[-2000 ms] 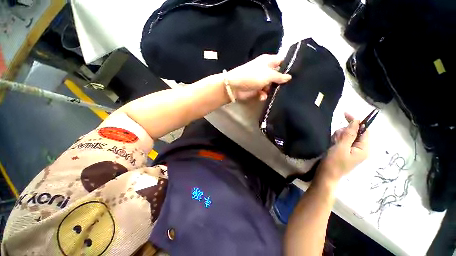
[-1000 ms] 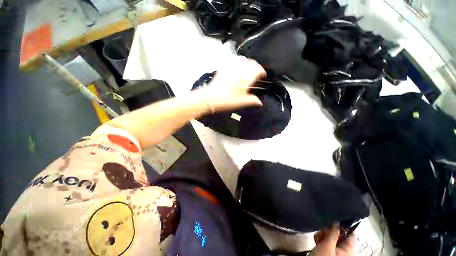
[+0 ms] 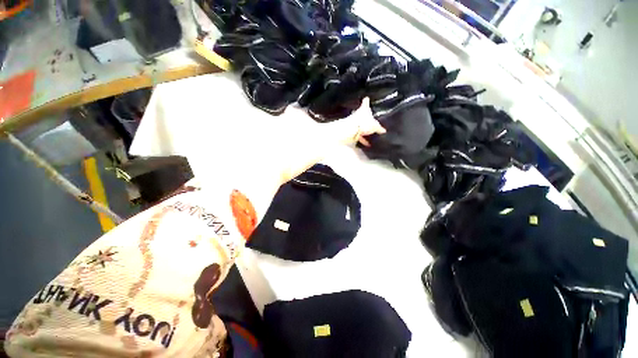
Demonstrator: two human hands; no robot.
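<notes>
My left hand (image 3: 360, 127) is stretched far forward, overexposed against the white table. Its fingertips are at the near edge of a dark grey-black bag piece (image 3: 408, 131) on the pile; whether they grip it cannot be told. A rounded black bag piece (image 3: 315, 234) with a pale sticker lies flat on the table beside my forearm. Another black bag piece (image 3: 364, 325) with a yellowish sticker is at the near table edge, cut off by the bottom of the picture. My right hand and the snips are not in view.
A large heap of black pieces with pale zipper lines (image 3: 301, 52) runs along the far side of the white table (image 3: 203, 115). Flat stickered pieces (image 3: 504, 301) are stacked at the right. A wood-edged bench (image 3: 105, 89) stands at the upper left.
My left hand has moved from above the middle piece forward to the heap. My right hand has gone out of the picture. The view has shifted towards the far side of the table.
</notes>
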